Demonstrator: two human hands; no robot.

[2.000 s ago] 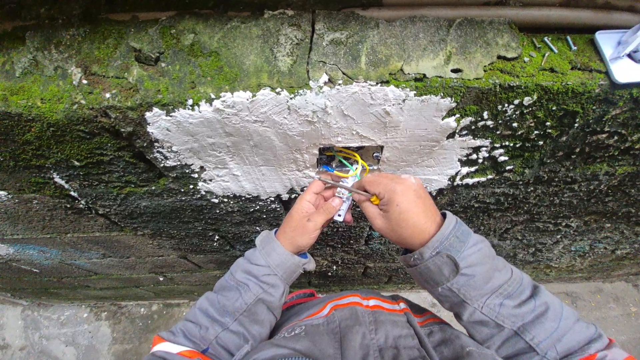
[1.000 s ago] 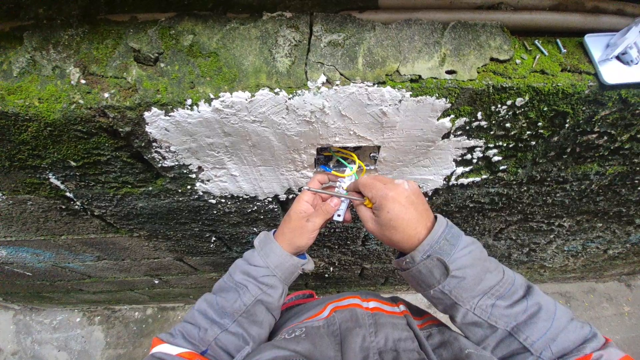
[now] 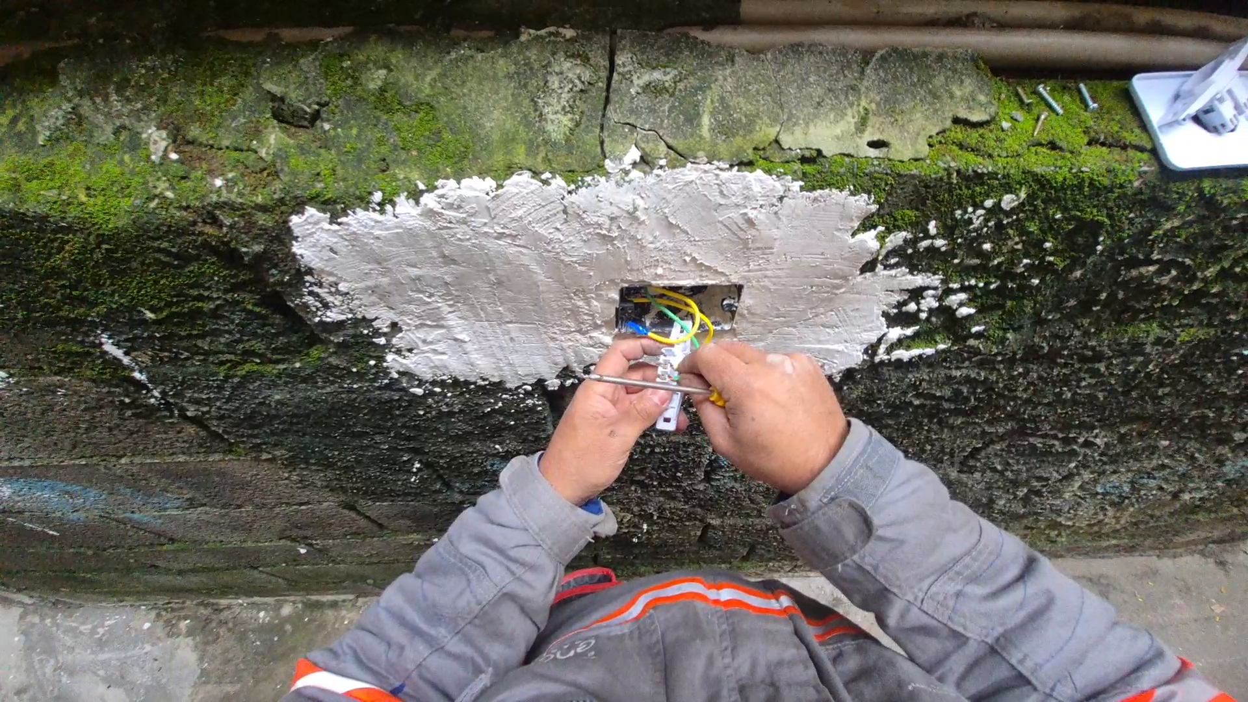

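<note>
My left hand [image 3: 606,419] grips a narrow white electrical fitting [image 3: 669,414], held upright just below the wall box. My right hand [image 3: 770,409] holds a screwdriver with a yellow handle; its metal shaft [image 3: 643,383] lies across the fitting and points left over my left fingers. The right fingertips are also at the fitting's side, near a green wire [image 3: 673,317]. Yellow wires [image 3: 694,310] loop out of the rectangular recessed box [image 3: 728,294] towards the fitting. A blue-tipped wire end [image 3: 637,329] shows at the box's left. My fingers hide part of the fitting.
Pale plaster [image 3: 468,283] surrounds the box on a mossy wall. On the ledge at the upper right lie several screws [image 3: 1048,98] and a white cover plate [image 3: 1194,146] with a socket part on it. Pipes [image 3: 877,41] run along the back.
</note>
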